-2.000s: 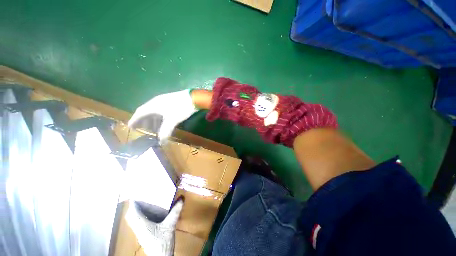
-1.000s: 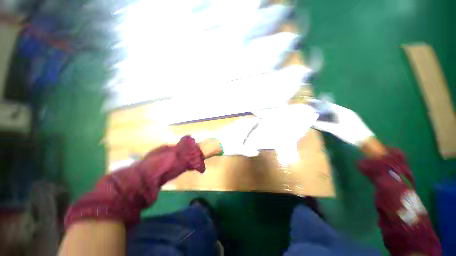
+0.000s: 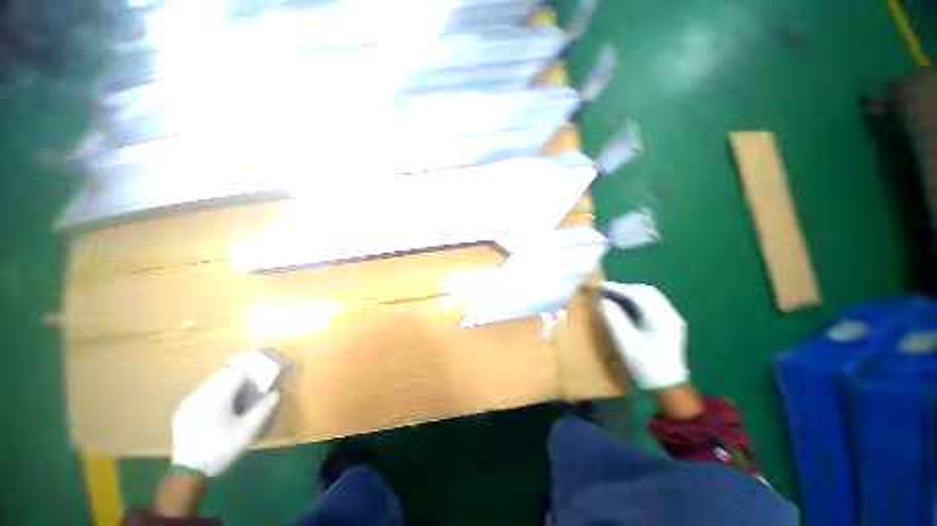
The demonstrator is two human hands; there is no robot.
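Shiny silver sheet-metal parts (image 3: 411,211) lie in overlapping rows on tan cardboard (image 3: 411,360), glaring white at their middle. Their angled ends stick out past the right edge. A shorter group (image 3: 534,277) lies nearest, at the right end of the front row. My left hand (image 3: 221,416), in a white glove, is over the cardboard's front left part, its fingers on a small silver piece (image 3: 257,370), slightly blurred. My right hand (image 3: 647,334), also gloved, is at the cardboard's right edge, just below the nearest part ends. Its thumb and fingers are apart, with nothing visible between them.
A loose cardboard strip (image 3: 776,221) lies on the green floor at right. Blue crates (image 3: 868,401) stand at lower right. A dark, blurred object is at the right rim. Yellow floor lines show at lower left (image 3: 103,488) and upper right. My legs are at the bottom.
My view has turned, bringing the rows across it. My left hand has moved left, away from the nearest parts, to the front left cardboard. My right hand has moved down along the right edge.
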